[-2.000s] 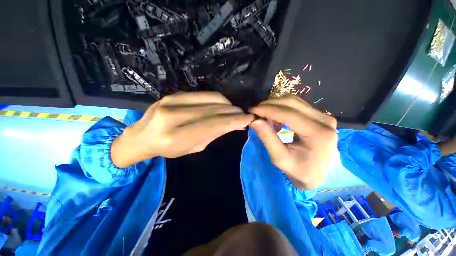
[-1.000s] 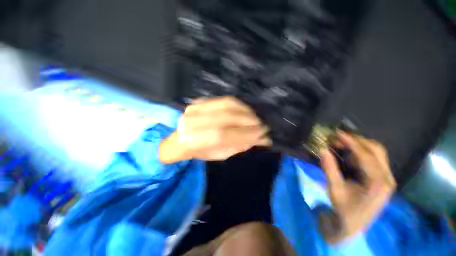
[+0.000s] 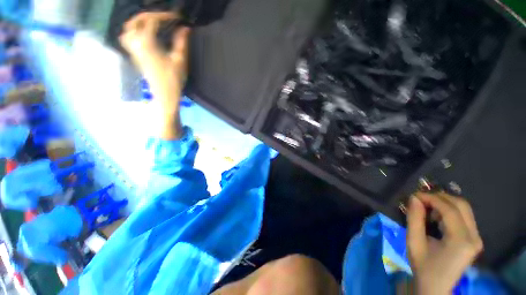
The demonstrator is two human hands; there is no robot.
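A jumbled heap of narrow black plastic parts [image 3: 369, 86] lies in the middle section of the divided black tray [image 3: 254, 123]. My left hand [image 3: 154, 43] is stretched to the far left, over the dark area at the tray's left end; its fingers are curled and blurred, and I cannot tell if it holds anything. My right hand [image 3: 441, 222] is at the near edge of the right section, fingertips together at the small brass-coloured pins [image 3: 425, 183], which it partly hides. I cannot tell whether a pin is between its fingertips.
A low wall [image 3: 288, 69] divides the left section from the heap. At the lower left are blue stools [image 3: 101, 201] and people in blue smocks [image 3: 49, 230], with pale floor between. My knee or head-like rounded shape shows at the bottom edge, unclear.
The view has turned, so the tray now slants. My left hand has moved from the front of the heap out to the far left. My right hand stays by the pins, its fingertips now closer together.
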